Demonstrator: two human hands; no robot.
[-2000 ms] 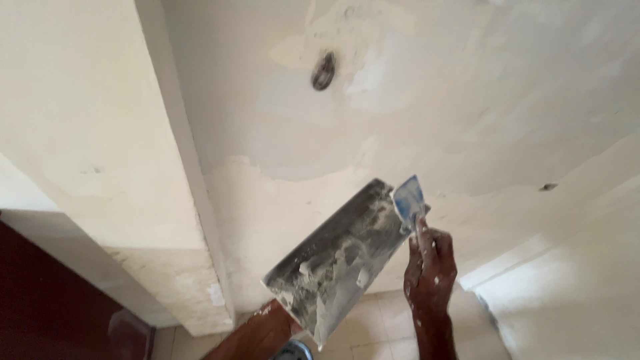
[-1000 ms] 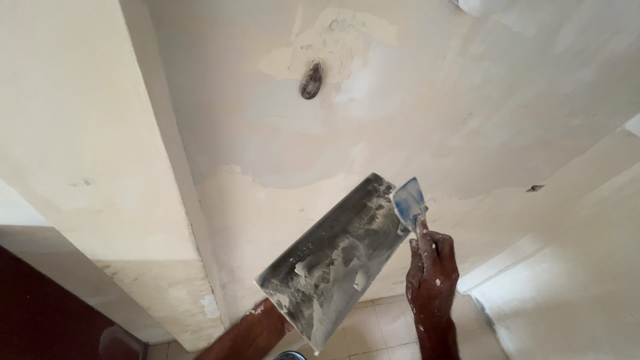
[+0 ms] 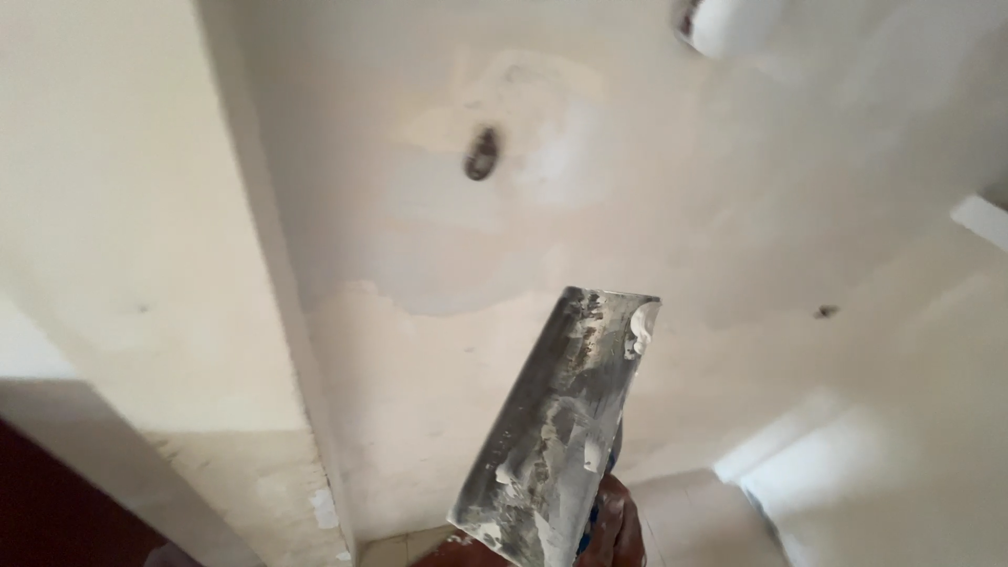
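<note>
A rectangular steel plastering trowel (image 3: 555, 425), smeared with pale wet putty, is held up at a tilt in front of the wall. My left hand (image 3: 620, 524) grips it from behind; its fingers show beside the lower right edge, around a dark blue handle (image 3: 587, 528), and the forearm passes behind the blade's lower end. A thick white dab of putty (image 3: 642, 327) clings near the blade's upper right corner. My right hand and the blue-bladed putty knife are not in view.
A patched, pale wall (image 3: 441, 354) has a dark oval hole (image 3: 482, 153) and a smaller hole (image 3: 825, 312). A plastered column (image 3: 157, 236) stands at left, above a dark red surface (image 3: 55, 496). Floor tiles (image 3: 693, 512) show at the bottom.
The trowel has turned steeper. My right hand, earlier holding the putty knife at the trowel's upper right edge, has gone out of sight with it.
</note>
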